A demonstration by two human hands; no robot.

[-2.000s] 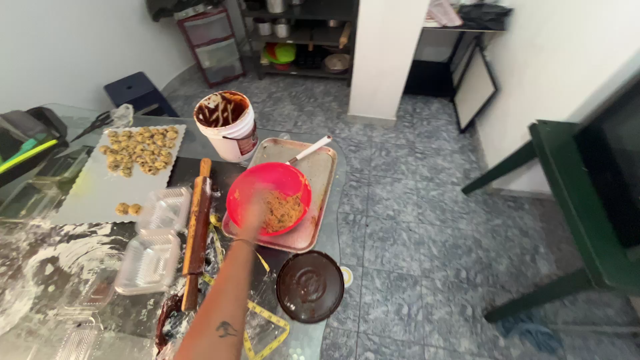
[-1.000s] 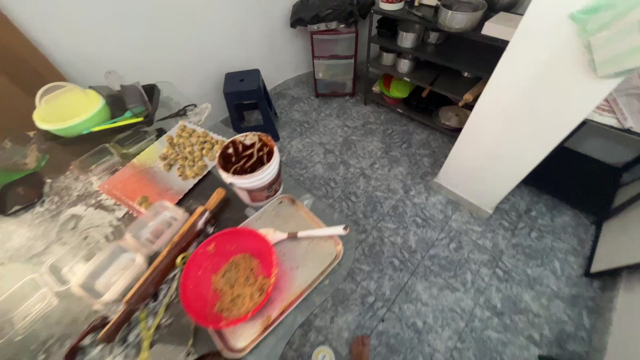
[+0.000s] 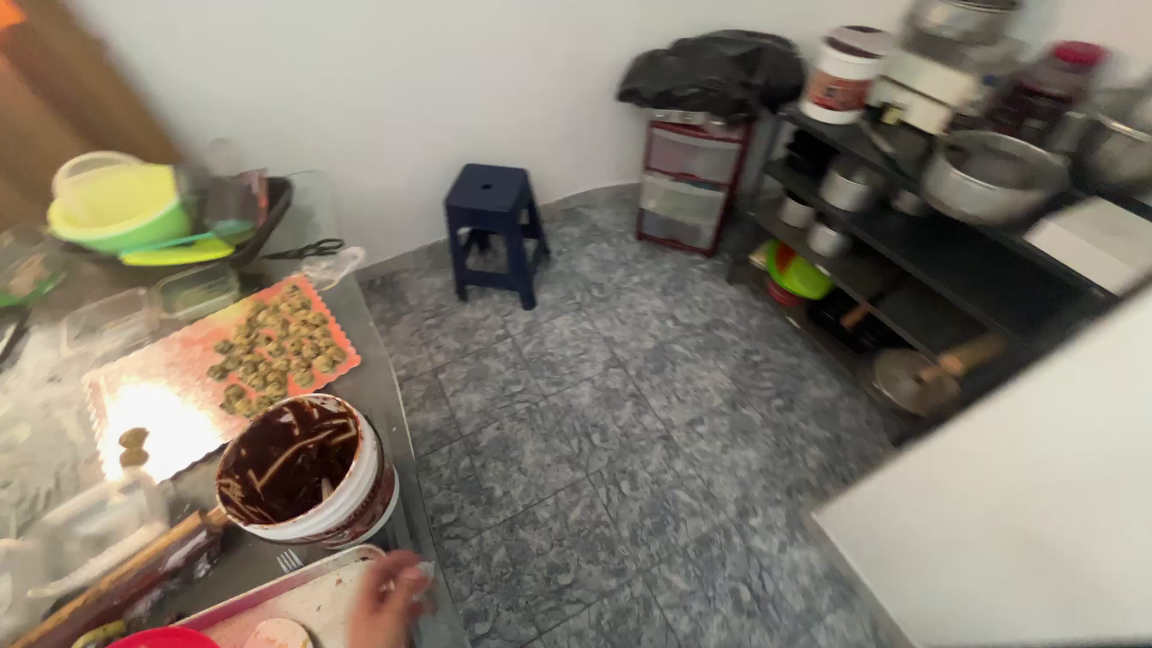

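My right hand [image 3: 389, 598] is blurred at the bottom edge, fingers curled over the right edge of a metal tray [image 3: 337, 585]; whether it grips anything cannot be told. Cut off on the tray are a pale spatula head [image 3: 279, 634] and the rim of a red bowl [image 3: 166, 639]. A white bucket [image 3: 360, 504], smeared inside with dark brown paste, stands behind the tray, with fork tines [image 3: 289, 561] between them. Small dough balls [image 3: 279, 346] cover part of a scalloped board [image 3: 193, 360]. A wooden rolling pin [image 3: 126, 571] lies left of the bucket. My left hand is out of view.
Clear plastic containers [image 3: 108, 522] and a bin with green bowls [image 3: 121, 216] stand on the table's left side. A blue stool [image 3: 490, 216], a drawer unit [image 3: 688, 184] and a dark shelf with pots [image 3: 954, 243] stand beyond the tiled floor. A white wall juts in lower right.
Two seconds ago a hand was in the red bowl; it is now out of the bowl, by the tray's right edge. The view has swung toward the stool and shelf.
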